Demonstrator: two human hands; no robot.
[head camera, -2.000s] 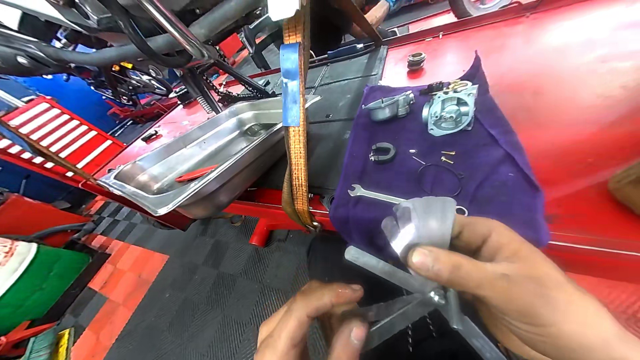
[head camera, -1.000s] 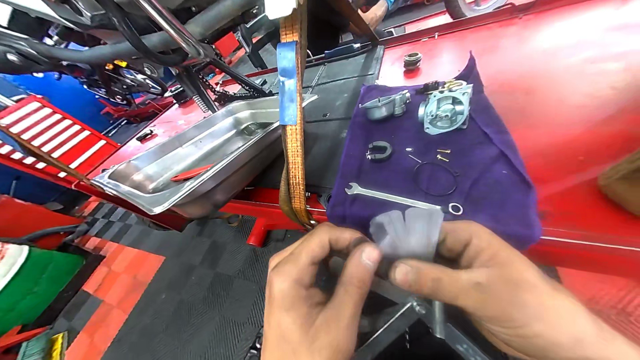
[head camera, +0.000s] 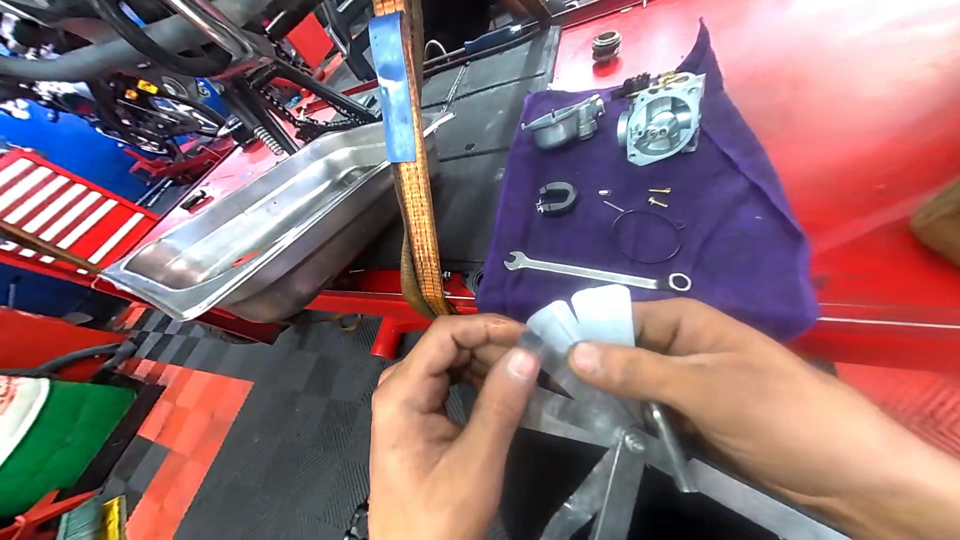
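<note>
A feeler gauge set (head camera: 600, 315) with fanned metal blades is in my right hand (head camera: 675, 375), pinched between thumb and fingers. My left hand (head camera: 457, 420) pinches one of its blades between thumb and forefinger. Other blades spread below from the pivot screw. Just beyond the hands, a combination wrench (head camera: 592, 273) lies on a purple cloth (head camera: 735, 247). Farther up the cloth are a carburetor body (head camera: 661, 124), a carburetor float bowl (head camera: 562, 125), a black U-shaped float (head camera: 557, 198), a thin black ring gasket (head camera: 647, 236) and small brass screws (head camera: 658, 196).
The cloth covers part of a red lift table (head camera: 825, 90). A steel pan (head camera: 285, 232) stands to the left, behind an orange ratchet strap (head camera: 420, 217). A motorcycle frame (head camera: 210, 52) is at upper left. A ribbed metal part (head camera: 606, 46) sits beyond the cloth.
My left hand has come up from below the gauge and taken hold of a blade. The fan of blades in my right hand has split apart, and the wrench shows more fully.
</note>
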